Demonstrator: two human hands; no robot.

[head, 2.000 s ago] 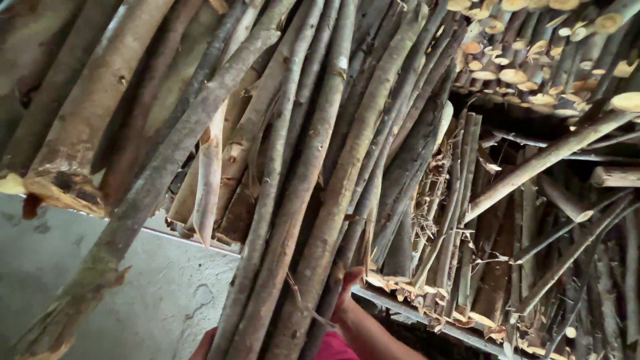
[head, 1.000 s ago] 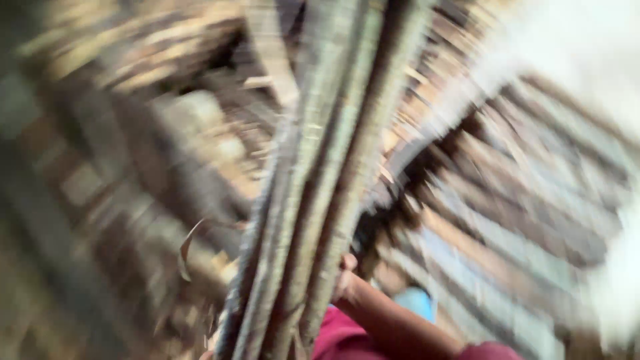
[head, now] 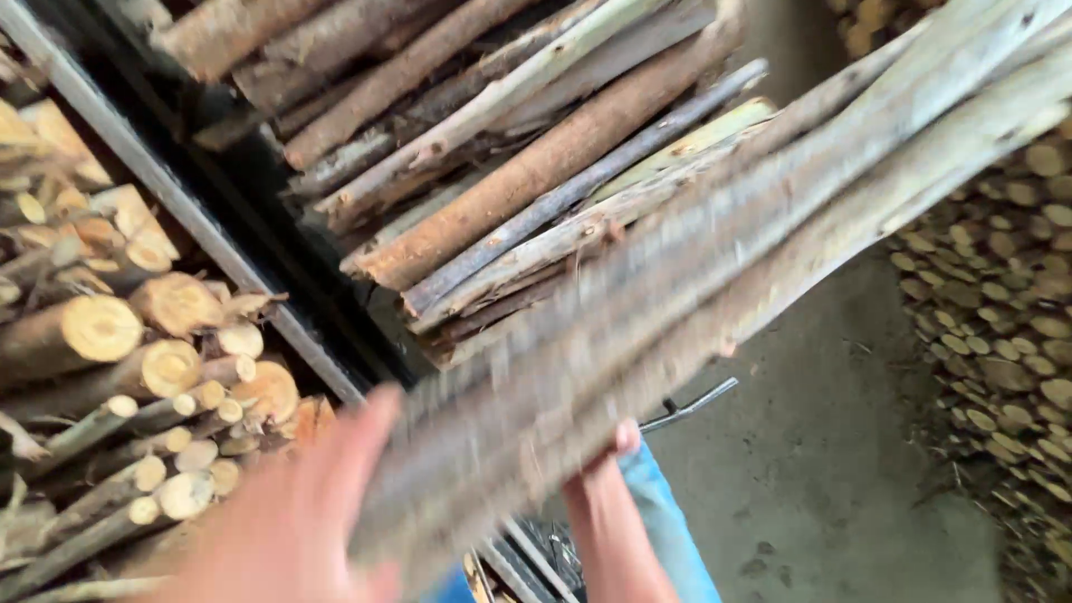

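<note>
A bundle of long wooden poles [head: 670,276] runs from the bottom centre to the upper right, blurred at its near end. Under its right side my right hand [head: 605,469] holds it, fingertips showing at the edge. My left hand [head: 310,494], blurred, is at the bundle's near end with its fingers apart; whether it touches the wood is unclear. Just beyond the bundle lies a pile of cut wooden logs [head: 536,176], side by side and slanting the same way.
A metal rail [head: 201,218] borders stacked logs with cut ends [head: 100,327] at left. Another stack of cut log ends [head: 997,335] stands at right, beside the concrete floor [head: 804,435]. A thin metal rod [head: 695,404] sticks out near my right hand.
The pole bundle has swung from nearly upright in the view to a slant toward the upper right. My left hand has come into view at its near end. The view has turned a lot.
</note>
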